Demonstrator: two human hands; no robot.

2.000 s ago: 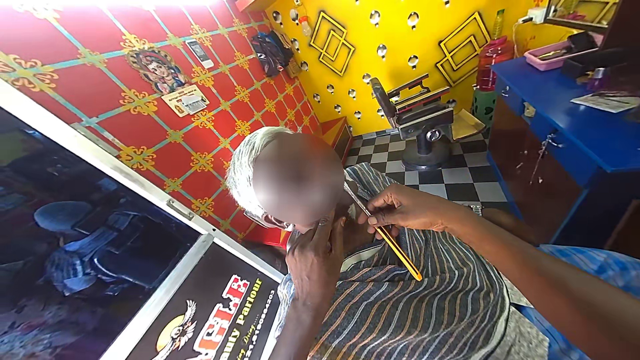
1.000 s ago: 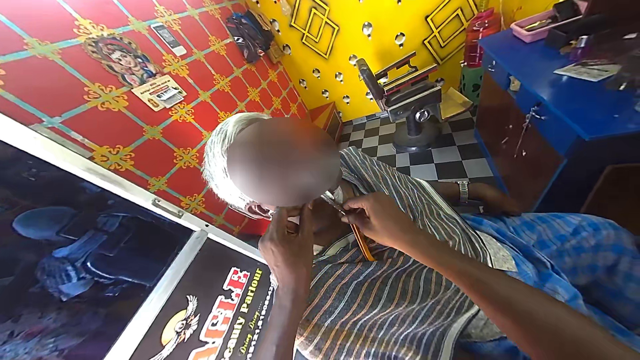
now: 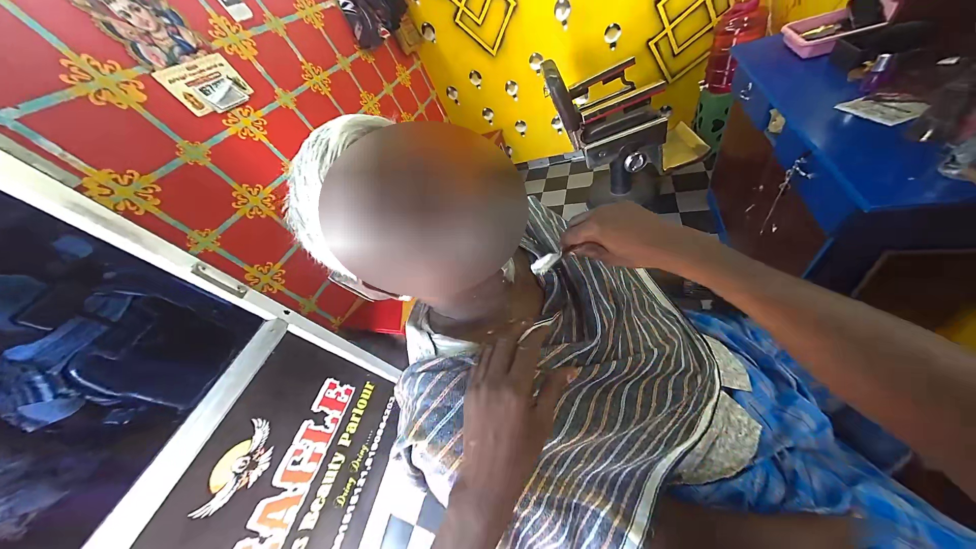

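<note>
A seated person (image 3: 366, 133) with white hair, the face blurred out, wears a striped cloth (image 3: 625, 343) over the shoulders and chest. My left hand (image 3: 509, 389) lies with its fingers spread on the upper chest, partly on the cloth just under the bare neck. At the person's shoulder, my right hand (image 3: 610, 238) pinches the cloth's upper edge between thumb and fingers. A small white piece (image 3: 546, 264) shows beside those fingertips; whether it is collar, lining or something loose, I cannot tell. No razor is visible in either hand.
A glass door (image 3: 114, 305) with a metal frame stands close on the left. Behind the person is a barber's chair (image 3: 610, 122) on a checkered floor. At the right, a blue counter (image 3: 831, 145) holds a pink tray (image 3: 831, 38), papers and bottles.
My right hand has moved from the throat out to the shoulder, and the yellow-handled razor seen earlier no longer shows. From the jaw, my left hand has come down onto the chest.
</note>
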